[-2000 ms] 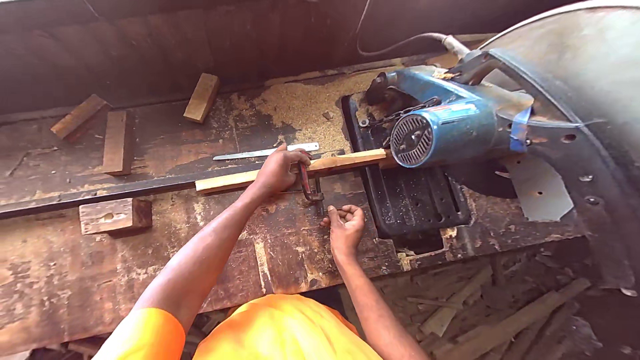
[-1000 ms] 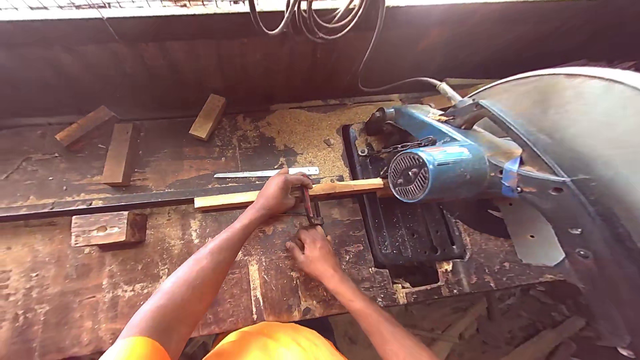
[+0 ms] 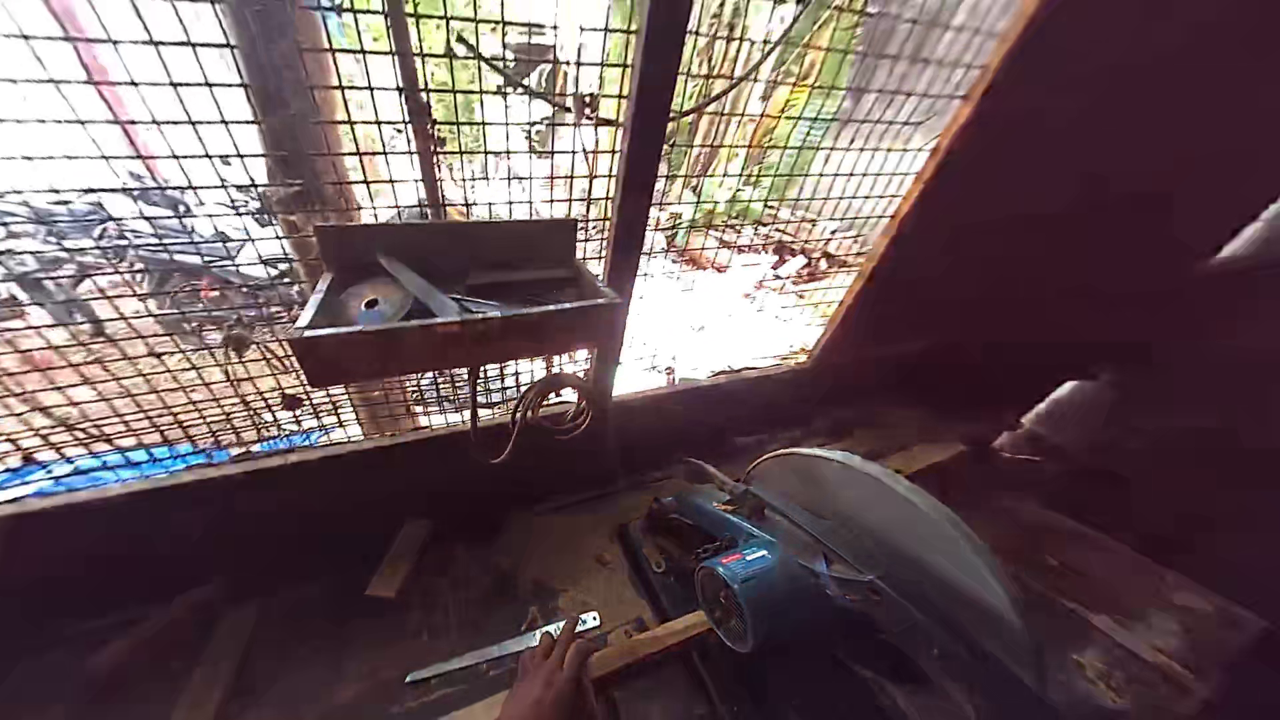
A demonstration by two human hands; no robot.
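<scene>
At the bottom edge my left hand (image 3: 550,675) reaches over a narrow wooden strip (image 3: 650,645), its fingertips by a flat pale metal strip (image 3: 490,654) with a hole at one end. Whether the fingers grip anything does not show. My right hand is out of view, and no clamp can be seen. The wooden strip runs to the blue motor (image 3: 728,605) of a cut-off saw, whose large rounded guard (image 3: 890,540) stands to the right.
A wooden block (image 3: 400,558) lies on the dim bench left of the saw. Sawdust (image 3: 580,560) covers the bench behind the metal strip. A wooden box (image 3: 460,340) holding a round disc and metal pieces is at the wire mesh, with a coiled cable (image 3: 550,405) below it.
The view has swung up to the mesh window. My right hand, earlier at the clamp beside my left hand, is out of view, and so is the clamp.
</scene>
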